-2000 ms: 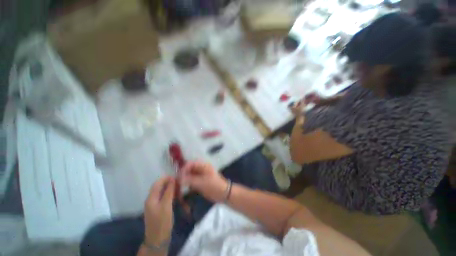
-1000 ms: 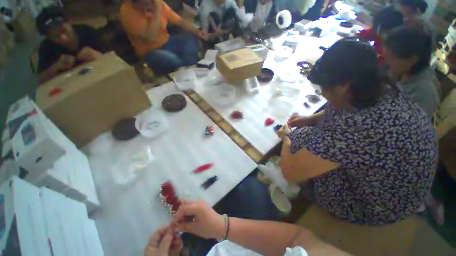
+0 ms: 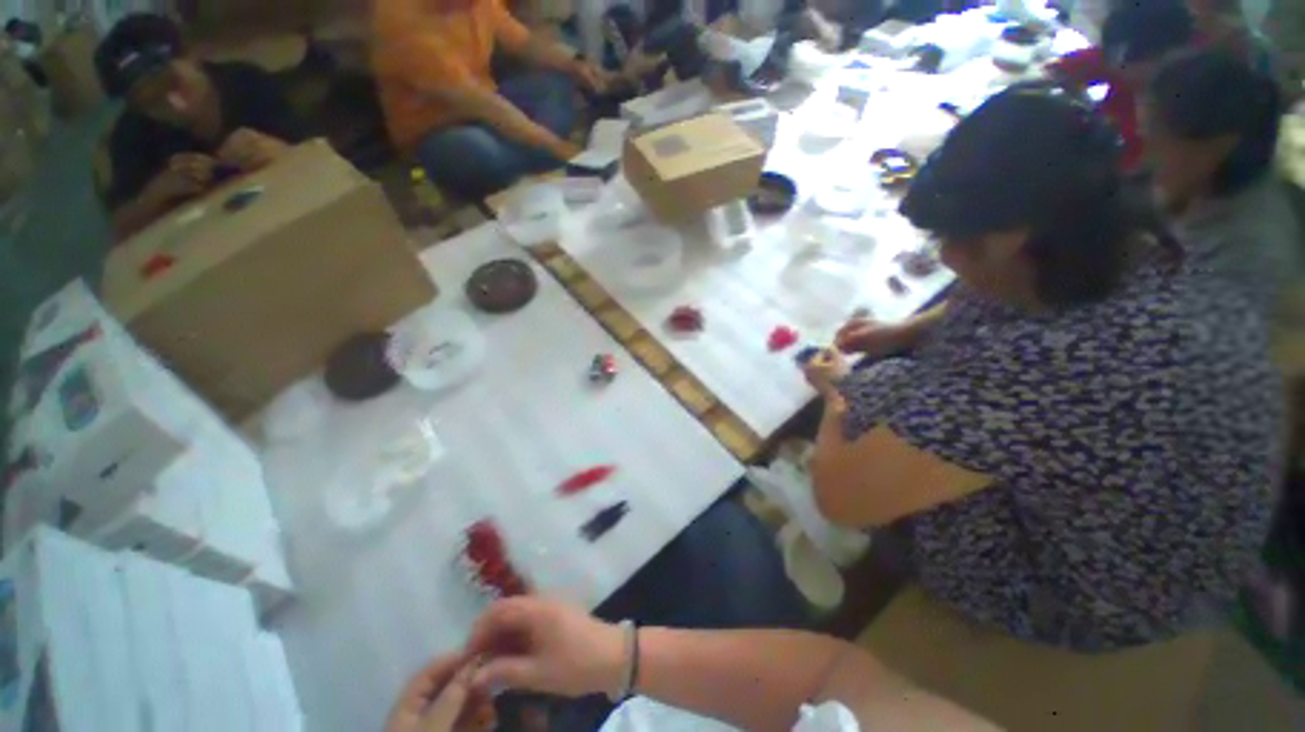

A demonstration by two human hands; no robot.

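Observation:
My right hand (image 3: 537,651) is at the bottom of the picture, its fingertips pinched together on something too small and blurred to name. My left hand (image 3: 447,698) meets it from the lower left, partly cut off by the bottom edge, fingers also closed at the same spot. Just beyond my hands, the finished leads (image 3: 490,558) form a dark red pile with speckled white ends. Farther off on the white sheeting (image 3: 429,529) lie the loose red wires (image 3: 585,479) and, nearer me, the black wires (image 3: 604,521).
A mixed bundle (image 3: 603,369) lies near the tan strip (image 3: 644,348). A clear plastic bag (image 3: 394,469), a plastic tub (image 3: 437,350) and dark reels (image 3: 501,286) lie farther back. White cartons (image 3: 143,601) stand at left, a brown box (image 3: 272,279) behind. A person (image 3: 1059,386) works at right.
My hands have dropped lower and towards the picture's bottom edge, still close together. The view has tilted up since the first frame, showing more people and boxes.

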